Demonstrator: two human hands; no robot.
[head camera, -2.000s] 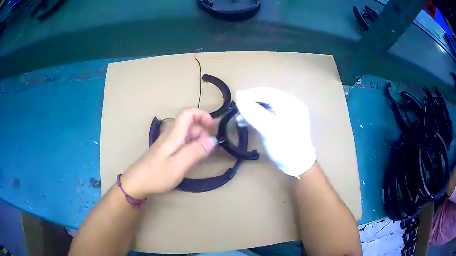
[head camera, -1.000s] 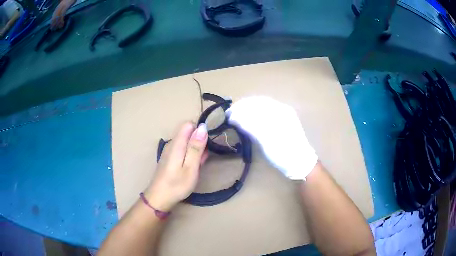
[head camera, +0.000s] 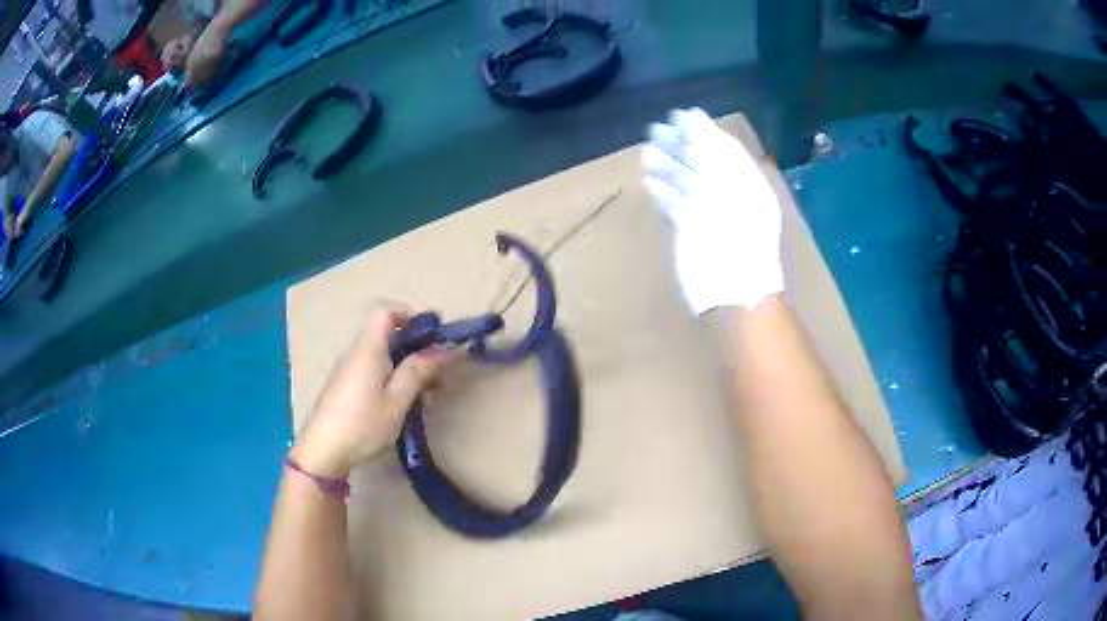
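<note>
A black headphone frame is over the cardboard mat (head camera: 656, 485), its headband (head camera: 561, 412) curving toward me. My bare left hand (head camera: 376, 394), with a red bracelet, pinches the frame at its left end, by a black yoke (head camera: 467, 330). A second C-shaped yoke (head camera: 543, 285) stands out at the headband's other end. A thin dark wire (head camera: 583, 226) runs up and right from between the yokes. My gloved right hand (head camera: 719, 212) is off the frame at the mat's upper right, fingers spread, with nothing seen in it.
Headphone frames (head camera: 552, 91) lie on the dark green belt (head camera: 425, 158) beyond the mat, another (head camera: 318, 134) further left. A green post (head camera: 789, 73) stands behind the mat. Stacked headbands (head camera: 1032, 279) heap at right. A white-lined box (head camera: 1002, 546) is at lower right. People's arms show at upper left.
My right hand has left the frame and moved up and right. My left hand now grips the frame's left end, and the frame has turned. The view has shifted, showing more of the belt and people at left.
</note>
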